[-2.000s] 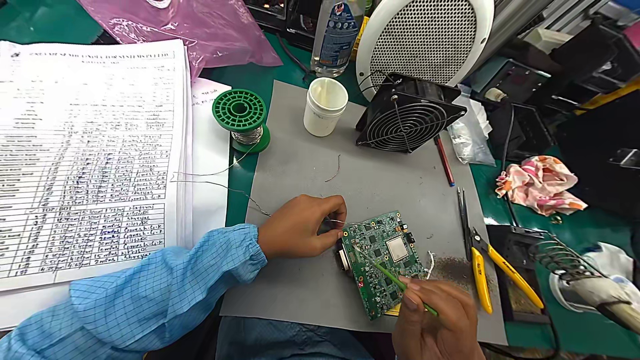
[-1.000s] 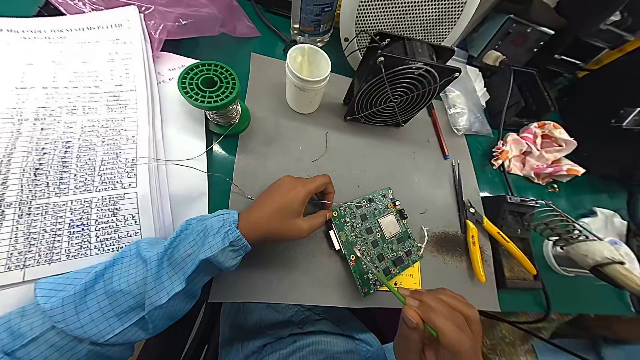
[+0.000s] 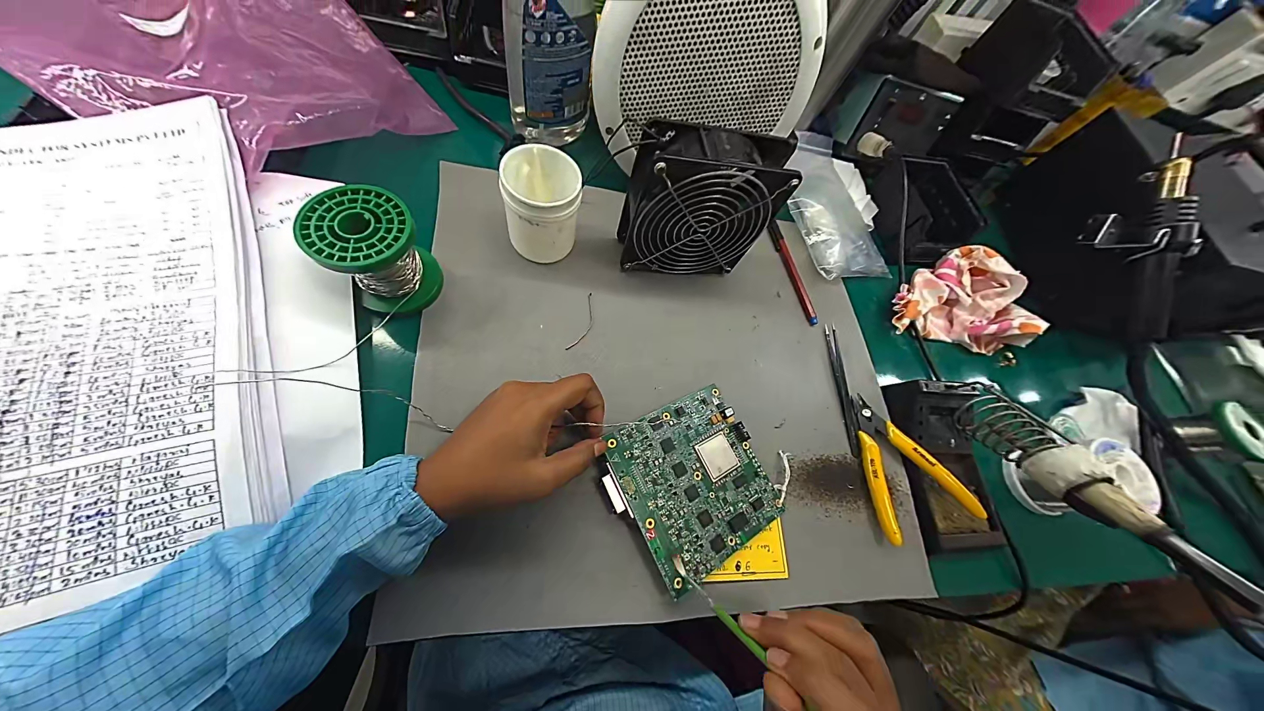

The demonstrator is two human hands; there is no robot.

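Note:
A green circuit board (image 3: 691,484) with a silver chip cover lies tilted on a grey mat, partly over a yellow card (image 3: 758,555). Thin solder wire (image 3: 395,398) runs from a green spool (image 3: 357,229) to my left hand (image 3: 518,444), which pinches it at the board's upper left corner; its end reaches over the board. My right hand (image 3: 825,657) holds a slim green-handled brush (image 3: 736,632) below the board, its pale tip at the board's lower corner.
Yellow-handled cutters (image 3: 923,469) and tweezers (image 3: 839,380) lie right of the board. A white cup (image 3: 540,202), a black fan (image 3: 701,212) and a red pen (image 3: 793,276) are behind it. A soldering iron in its coil holder (image 3: 1037,449) stands at the right, printed sheets (image 3: 109,346) at the left.
The green brush has moved from the middle of the board to its lower corner, and my right hand has moved down with it. My left hand stays by the board's upper left corner.

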